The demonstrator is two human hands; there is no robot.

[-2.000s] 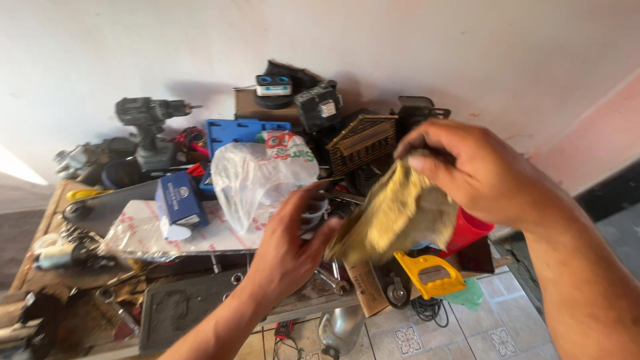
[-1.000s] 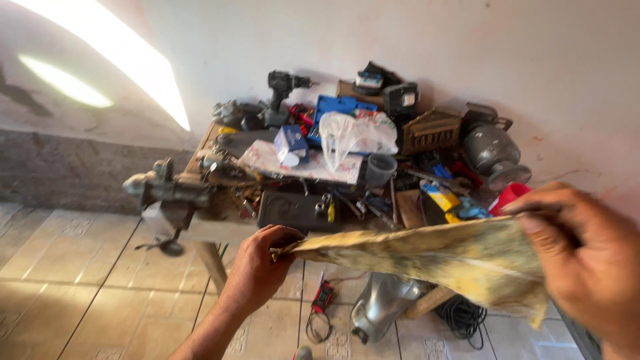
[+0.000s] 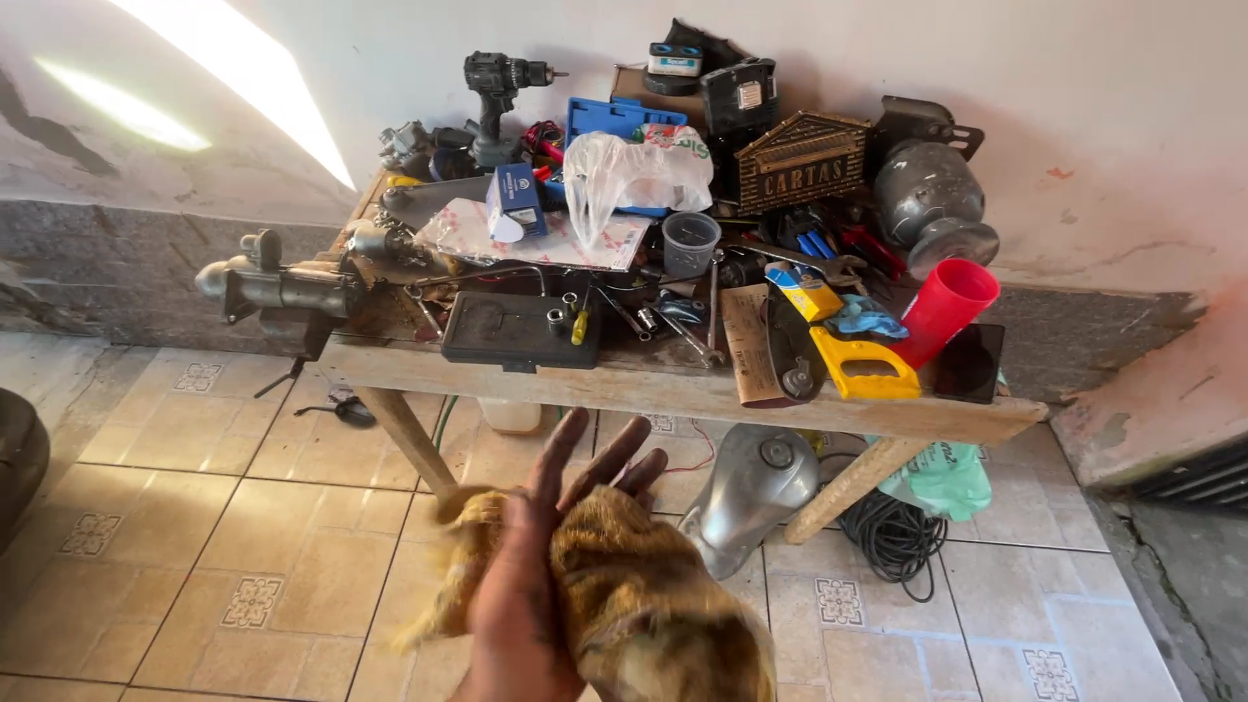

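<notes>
A stained yellow-brown cloth [image 3: 648, 595] is bunched in front of me at the lower middle, blurred by motion. My left hand [image 3: 522, 595] is edge-on against it, fingers pointing up and away, with cloth on both sides of the palm. The cloth's larger part bulges to the right and hides most or all of my right hand; whose the darkened fingertips behind it are is unclear. Both the cloth and the hand are in front of the wooden workbench [image 3: 624, 385], over the tiled floor.
On the bench lie a cordless drill [image 3: 497, 102], a black case [image 3: 522, 330], wrenches [image 3: 715, 302], a plastic bag [image 3: 634, 180], a red cup [image 3: 946, 307] and a yellow saw handle [image 3: 866, 366]. A metal tank [image 3: 756, 492] and coiled black cable [image 3: 895, 541] are on the floor.
The cloth was stretched between both hands one second ago; it is now bunched and lower. My hands have come together, and the right hand is no longer plainly visible.
</notes>
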